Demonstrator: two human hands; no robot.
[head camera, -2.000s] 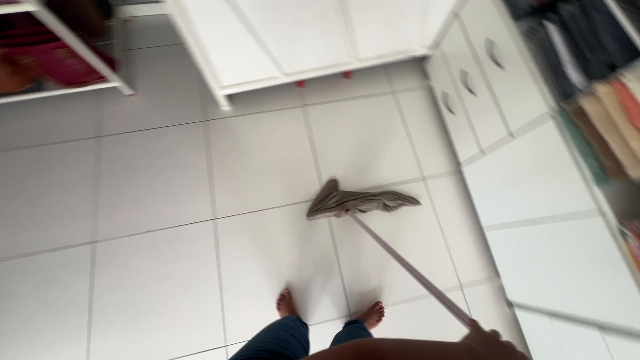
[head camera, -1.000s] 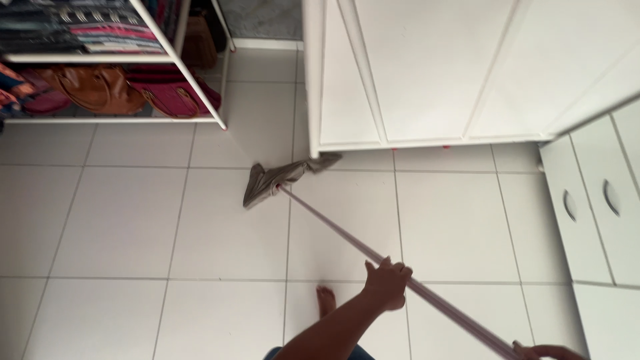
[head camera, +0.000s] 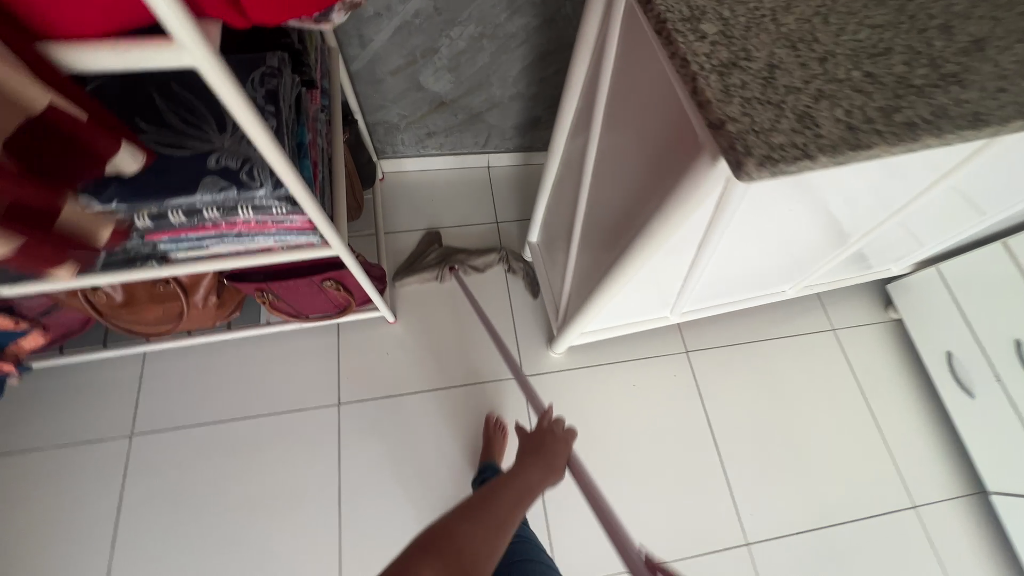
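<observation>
My left hand (head camera: 546, 448) is wrapped around the middle of a long, thin pole (head camera: 496, 340). A small part of my right hand (head camera: 658, 565) shows at the bottom edge, on the pole's upper end; the rest is out of view. At the pole's far end, a grey-brown floor cloth (head camera: 460, 262) lies crumpled on the white tiles. It spans the gap between a white metal shelf rack (head camera: 364, 284) and the corner of a white counter base (head camera: 560, 340), its right end close beside the base's leg.
Handbags (head camera: 308, 290) and folded, wrapped textiles (head camera: 240, 228) fill the rack at left. A speckled stone countertop (head camera: 848, 88) juts out at upper right. A white drawer cabinet (head camera: 944, 352) stands at right. Behind the gap rises a grey wall (head camera: 464, 80). My bare foot (head camera: 495, 436) is below the cloth.
The cloth has gone from open floor, past the front of the white counter base, into the gap beside the rack. The view has shifted left, bringing the stone countertop into sight.
</observation>
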